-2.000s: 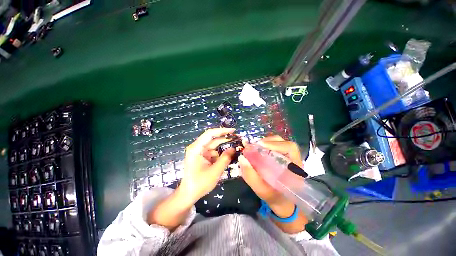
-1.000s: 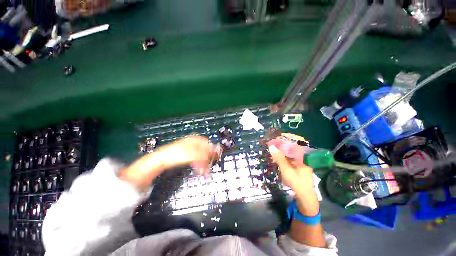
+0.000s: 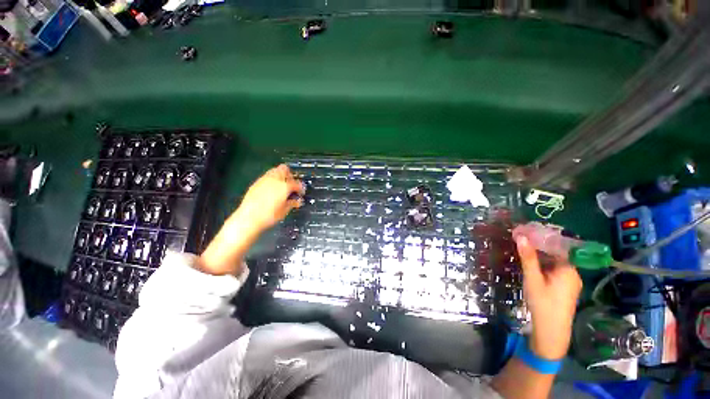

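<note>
My left hand is over the clear gridded tray's upper left corner. Its fingers are pinched at a small dark unit, mostly hidden by them; I cannot tell if it is lifted. My right hand is closed around the dispensing syringe, with pink-red contents and a green cap, over the tray's right end. The syringe lies nearly level, cap to the right. Two dark units sit in the tray's upper middle. Small white pieces lie at its near edge.
A black blister tray with filled pockets is at left. White tissue lies on the clear tray. At right are a slanting metal post, controller, blue bin, and glass jar. Loose units lie on the far bench.
My hands have parted from the unit held between them. The left moved to the tray's upper left, the right to its right end with the syringe turned level. The view has shifted left.
</note>
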